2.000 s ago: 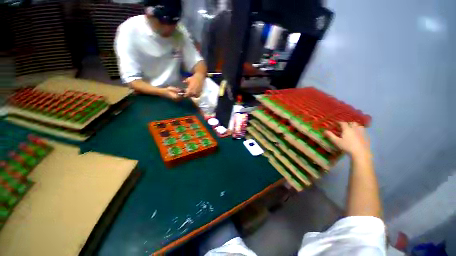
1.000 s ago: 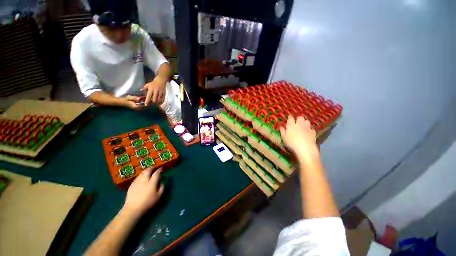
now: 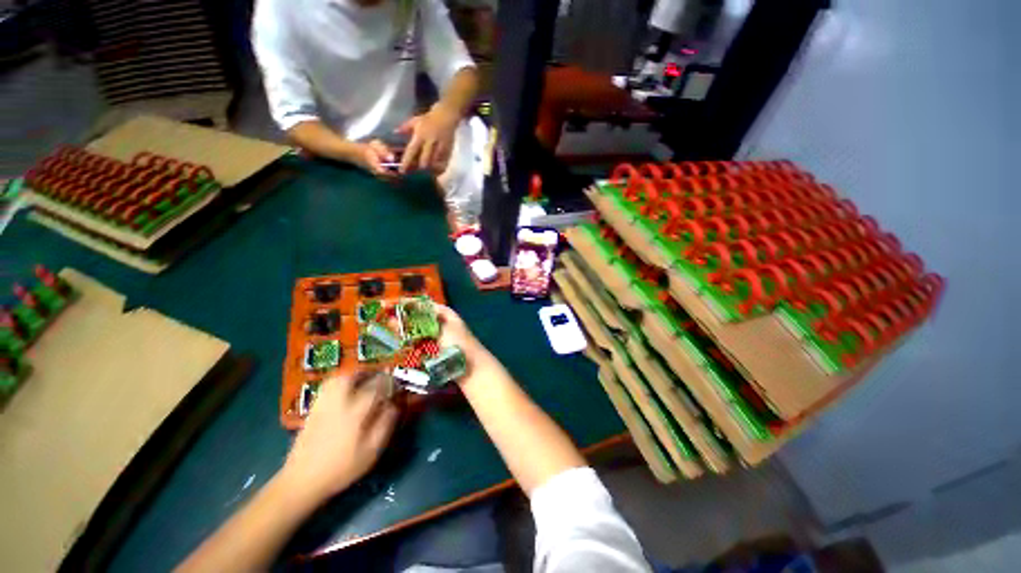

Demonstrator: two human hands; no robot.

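The orange-red fixture (image 3: 300,336) lies on the dark-green bench. Its top and upper-left pockets look dark, and other visible pockets hold green boards. My right hand (image 3: 457,341) is over the fixture's right side, holding several small green circuit boards (image 3: 418,320) with red wire between them. My left hand (image 3: 345,434) is over the lower part of the fixture, fingers curled beside the held boards. Whether it grips one is unclear. The hands and boards hide the lower-right pockets.
Stacked board layers (image 3: 773,241) with red loops stand at right, bare cardboard showing at the near edge. A phone (image 3: 534,263), a white device (image 3: 562,329) and two white discs are beside them. Cardboard sheets (image 3: 123,403) and boards lie left. A person in white is opposite.
My right hand has moved from the right stack to the fixture and now holds boards. Bare cardboard shows on the top layer. My left hand has come in over the fixture's lower part.
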